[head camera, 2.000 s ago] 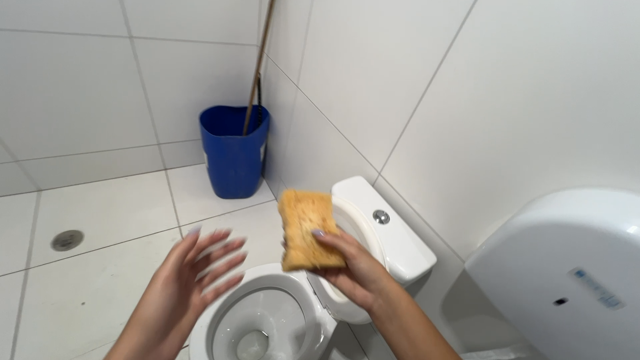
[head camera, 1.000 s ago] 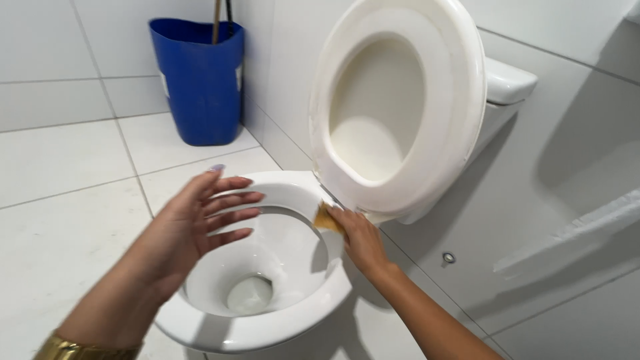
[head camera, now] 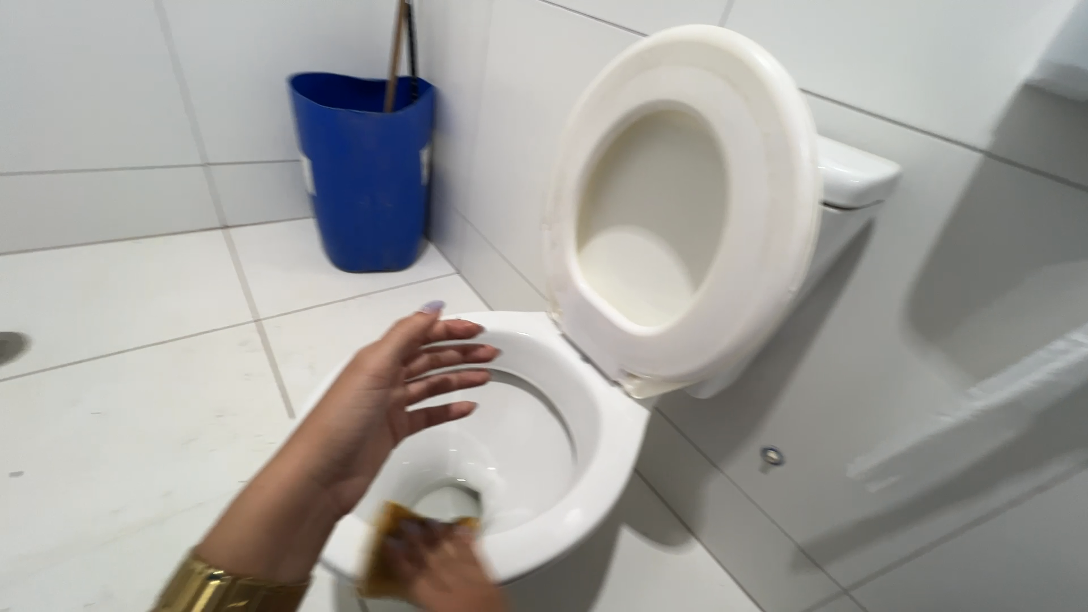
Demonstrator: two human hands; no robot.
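Note:
My right hand, blurred, presses a yellow sponge on the front rim of a white toilet bowl. Above and to the left of it, my left hand hangs over the bowl's left side, fingers spread and holding nothing, with a gold cuff bracelet at the wrist. The toilet seat and lid stand raised against the cistern. Some water shows at the bottom of the bowl.
A blue plastic bin with two handles or sticks in it stands in the corner behind. Tiled walls close in at the back and right. A round floor drain lies at far left, and a small metal fitting is on the right wall.
My right hand has moved with the sponge from the rim near the hinge to the front rim. Two seconds ago it held the sponge above the toilet. My left hand stays raised and empty.

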